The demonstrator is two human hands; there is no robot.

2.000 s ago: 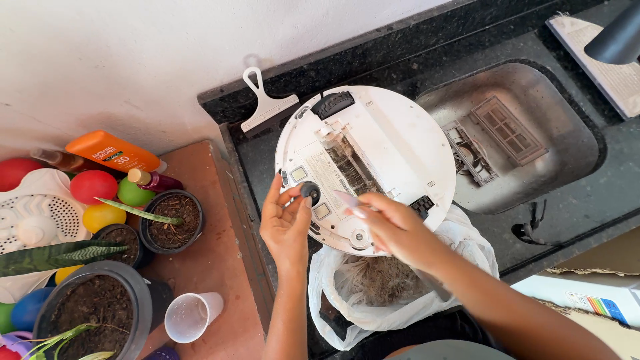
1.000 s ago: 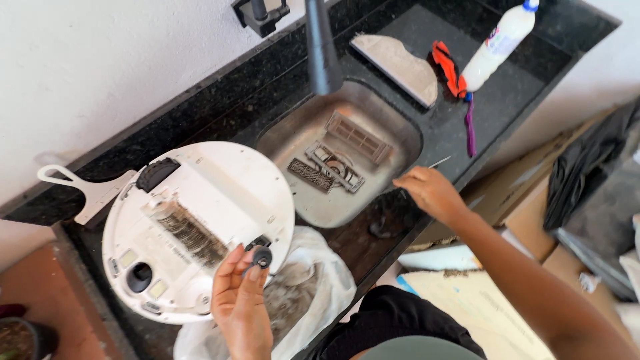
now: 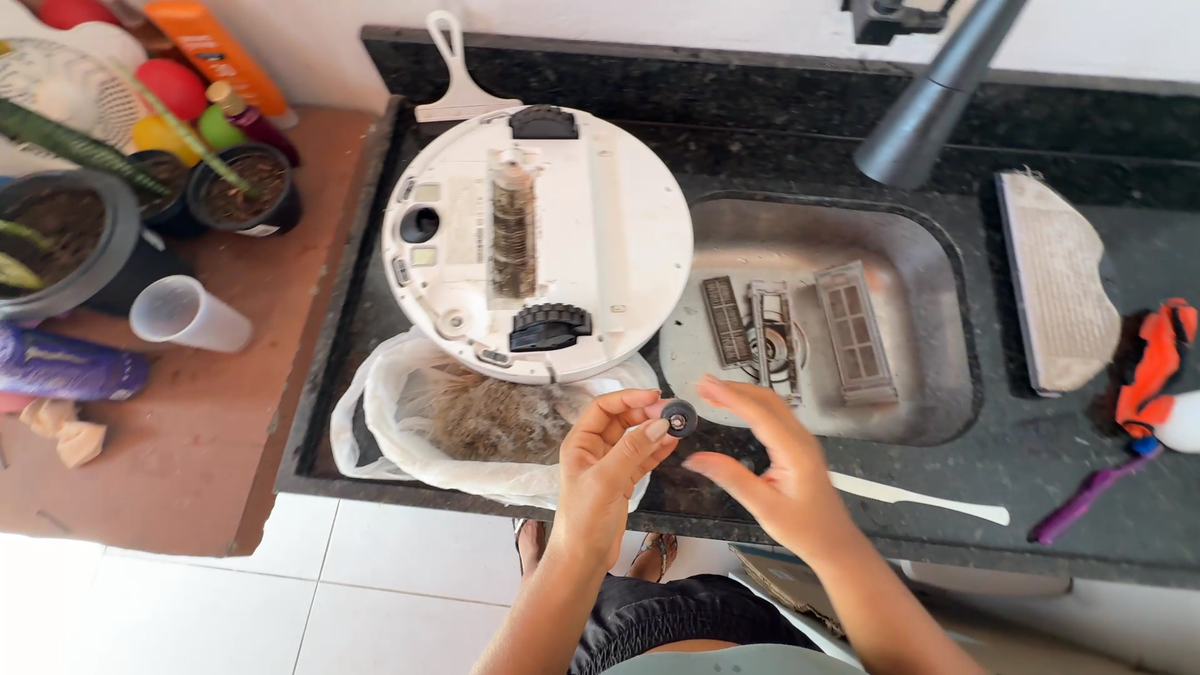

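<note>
Between the fingertips of my left hand [image 3: 609, 450] is a small dark caster wheel [image 3: 679, 418], held over the counter's front edge. My right hand [image 3: 769, 459] is just right of it, thumb and fingers apart, holding nothing. A white robot vacuum [image 3: 647, 234] lies upside down on the black counter, its round caster socket [image 3: 419, 224] bare and its roller brush [image 3: 513, 225] clogged with hair and dust. Below it, a white plastic bag [image 3: 375, 403] holds a clump of grey-brown lint [image 3: 492, 417]. A white plastic knife [image 3: 923, 498] lies right of my right hand.
Filter parts [image 3: 857, 333] lie in the steel sink [image 3: 928, 281] under a dark faucet [image 3: 900, 141]. A mop plate [image 3: 1059, 281], orange cloth [image 3: 1158, 366] and purple toothbrush [image 3: 1092, 492] are at right. A white squeegee [image 3: 459, 80] lies behind the vacuum; potted plants [image 3: 246, 187] and a plastic cup [image 3: 190, 314] stand left.
The wheel was at the vacuum's socket two seconds ago and is now held away from it. My right hand has come back from the counter's right side, beside my left hand. The view has shifted.
</note>
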